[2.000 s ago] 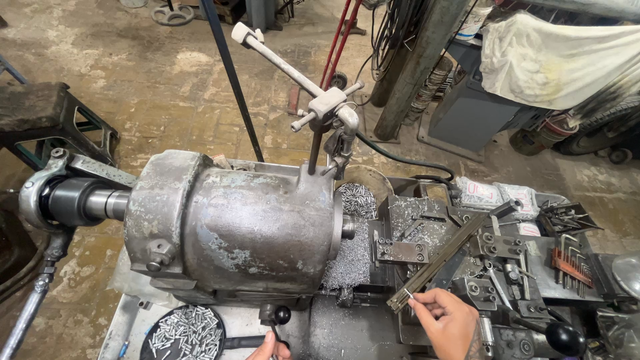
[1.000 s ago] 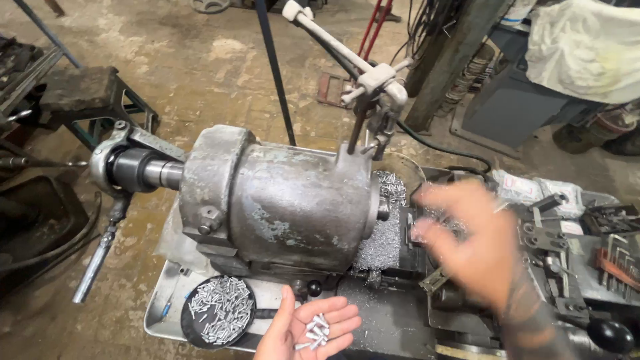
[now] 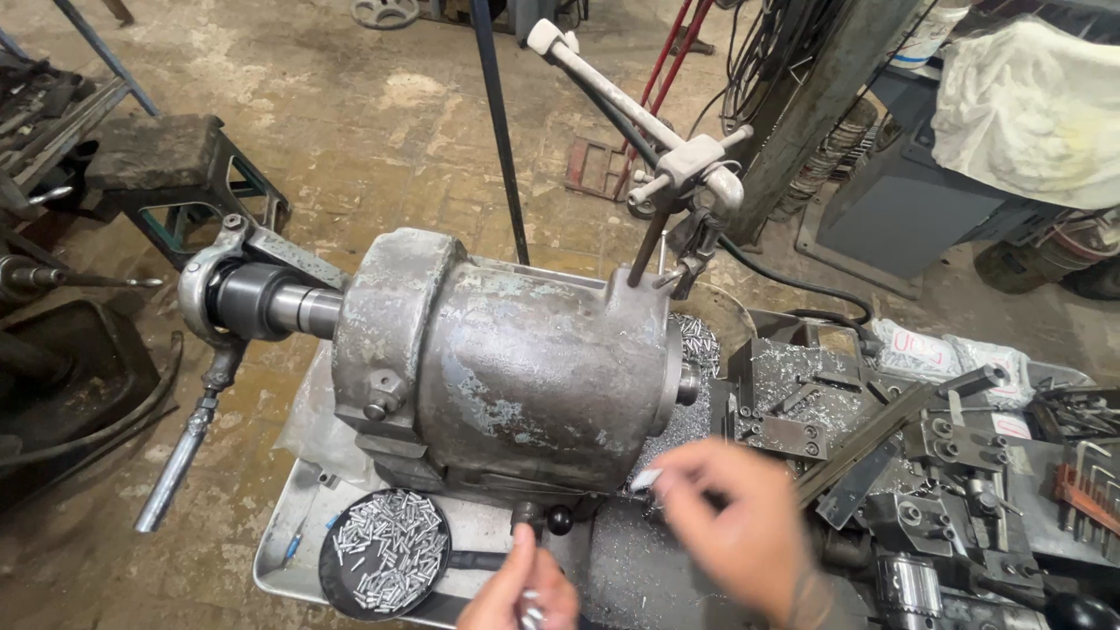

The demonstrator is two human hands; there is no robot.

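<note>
My left hand [image 3: 525, 584], at the bottom centre, is curled around several small metal pins [image 3: 530, 609], partly hidden by the fingers. Blurred by motion, my right hand [image 3: 726, 516] pinches a small shiny metal piece [image 3: 646, 479] between thumb and fingertips. It is just below the spindle nose [image 3: 689, 383] of the lathe headstock [image 3: 534, 376]. Left of my left hand, a round black pan [image 3: 329, 560] holds many short metal pins [image 3: 394, 547]. Metal chips and more pins [image 3: 700, 343] lie heaped beyond the spindle.
A ball-ended lever [image 3: 560, 520] stands beside my left hand. The tool slide with metal blocks [image 3: 787, 435] and a drill chuck [image 3: 908, 588] are at right. A long metal bar [image 3: 862, 436] crosses the slide. A metal tray [image 3: 278, 534] lies under the pan.
My left hand, open with pins on its palm one second ago, has curled around them. My right hand has moved from over the tool slide toward the spindle.
</note>
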